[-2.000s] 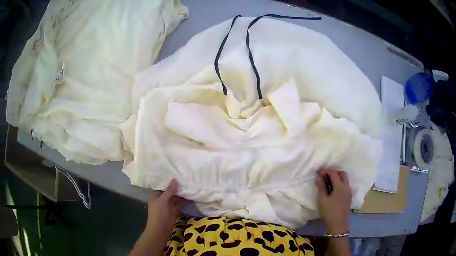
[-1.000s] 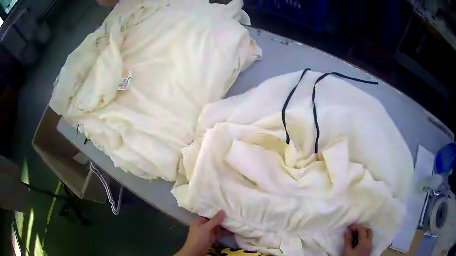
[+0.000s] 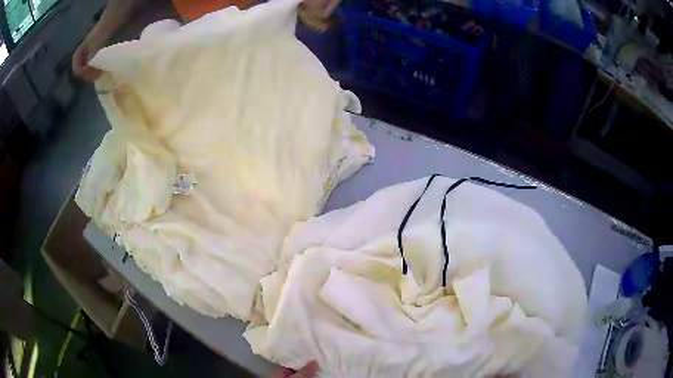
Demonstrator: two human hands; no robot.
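Observation:
A cream garment (image 3: 509, 244) lies spread on the pale grey table (image 3: 413, 151), its gathered lower part cut off by the bottom edge. Two dark cords (image 3: 445, 229) lie on it, running up and to the right. My left hand (image 3: 299, 370) shows only as fingertips at the bottom edge, at the garment's lower left; its grip cannot be made out. My right hand is out of the picture. A second cream garment (image 3: 221, 125) with a small white label (image 3: 184, 184) lies at the table's left, its far part lifted by another person's hands (image 3: 83, 65).
An open carton (image 3: 70, 258) stands below the table's left edge. A blue crate (image 3: 413, 63) with small items is beyond the table. At the right are a white strip (image 3: 601, 291), a blue bottle (image 3: 639, 276) and a tape roll (image 3: 638, 348). A sewing machine is far right.
The view has turned up and left. Another person's hands have raised the far edge of the left cream garment. My right hand has left the picture and my left is mostly cut off.

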